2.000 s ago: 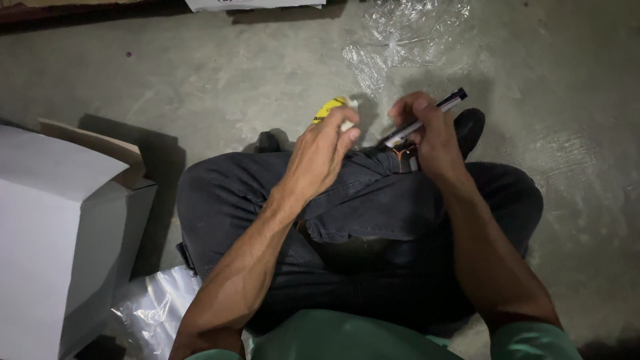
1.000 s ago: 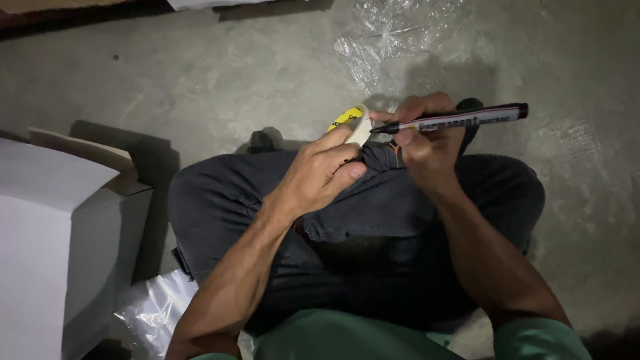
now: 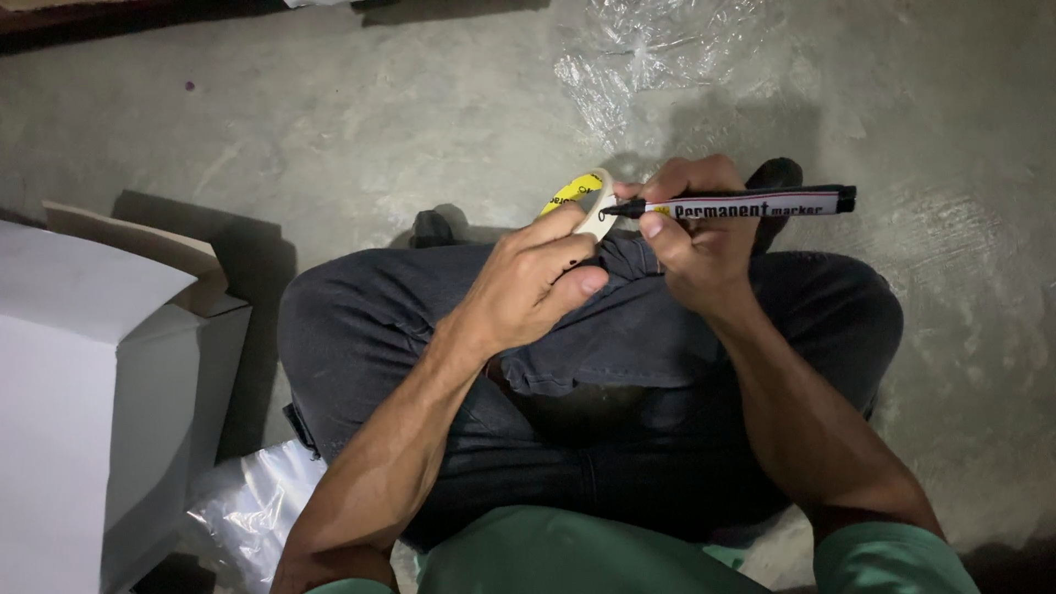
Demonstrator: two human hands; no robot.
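Note:
My left hand [image 3: 536,280] grips a narrow roll of pale masking tape [image 3: 600,216], tilted on edge, with a yellow printed inner core. A black permanent marker [image 3: 759,204] with a white label lies nearly level in my right hand [image 3: 701,231]. Its dark tip touches the tape's outer face, where a small black mark shows. Both hands are close together above my crossed legs in dark trousers [image 3: 643,330].
An open white cardboard box [image 3: 157,379] stands on the concrete floor at the left. Beside it lies a clear plastic bag [image 3: 268,495]. Crumpled clear plastic film [image 3: 652,49] lies on the floor beyond my hands.
Two seconds ago the marker was tilted and apart from the roll. My right hand has brought its tip onto the tape, and the marker now lies nearly level. A small black mark shows on the tape.

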